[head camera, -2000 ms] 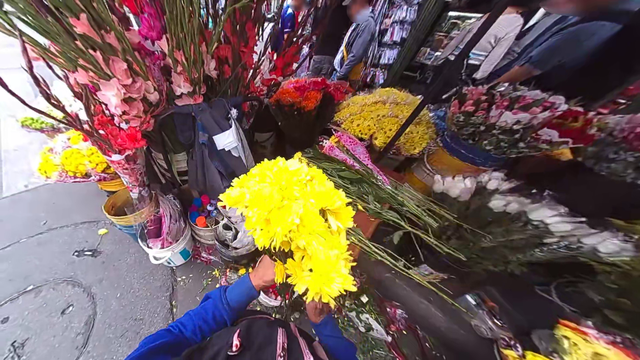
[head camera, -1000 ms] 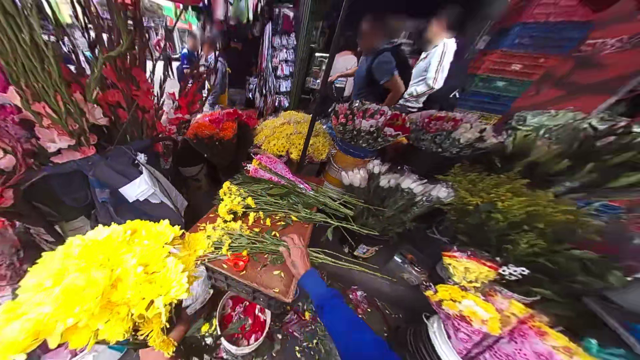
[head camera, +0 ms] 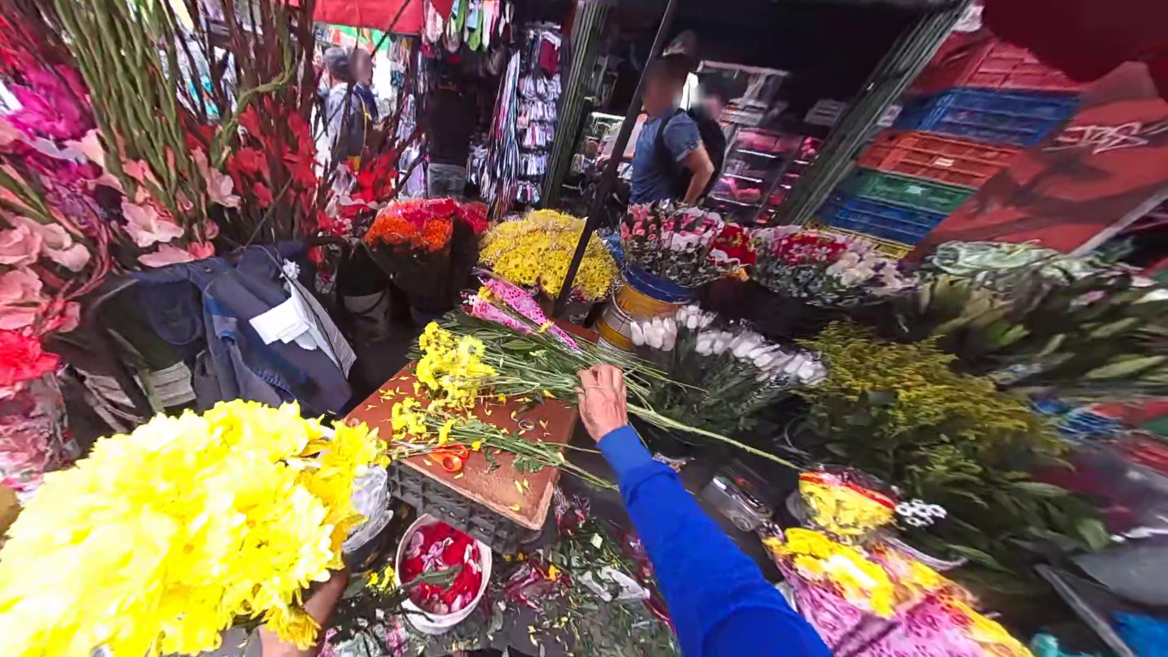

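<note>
A large bunch of yellow chrysanthemums fills the lower left, with my left hand around its stems, partly hidden by the blooms. My right hand reaches from a blue sleeve and has its fingers on the green stems of cut flowers lying across a brown board. Small yellow flowers lie at the stems' left end, and a pink patterned wrap lies behind them. Orange-handled scissors rest on the board among loose petals. Whether my right fingers are closed around a stem is hard to see.
The board sits on a dark plastic crate. Below it stands a white bucket of red petals. White roses, wrapped bouquets and a bucket of flowers are at the right. A jacket hangs left; a person stands behind.
The view has swung right. The yellow bunch, held in front of me two seconds ago, is now at the lower left. My right hand has moved onto the stems and slightly farther up them.
</note>
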